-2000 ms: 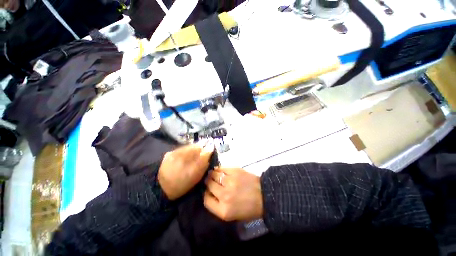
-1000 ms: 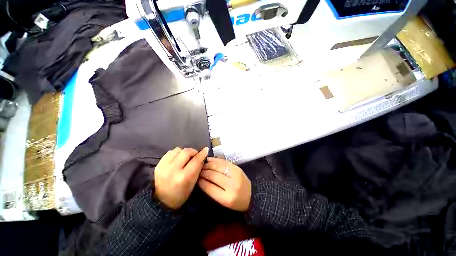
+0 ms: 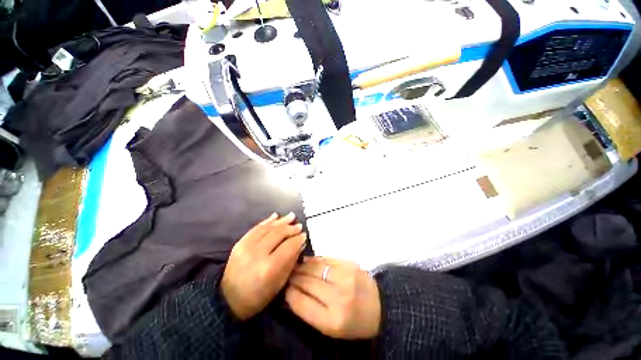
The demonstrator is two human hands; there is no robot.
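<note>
The dark grey-brown garment piece [image 3: 211,204] lies spread on the white table, left of and below the needle area, its right edge running down from the presser foot [image 3: 303,156]. My left hand [image 3: 266,266] rests on the cloth, its fingertips pinching that edge. My right hand [image 3: 336,297], with a ring, holds the same edge just below and beside the left fingertips. The cloth under my hands is hidden. The white sewing machine head [image 3: 400,35] with a blue stripe stands above the cloth.
A dark garment pile [image 3: 84,91] lies at the upper left, another [image 3: 583,274] at the lower right. A clear-wrapped flat packet [image 3: 406,123] lies on the machine bed. A pale tray [image 3: 545,169] is at the right. Black straps [image 3: 325,56] hang round the machine head.
The view has shifted, showing more of the machine head than one second ago. Two seconds ago both hands were close to the presser foot; now they hold the edge lower, with the cloth spread flat.
</note>
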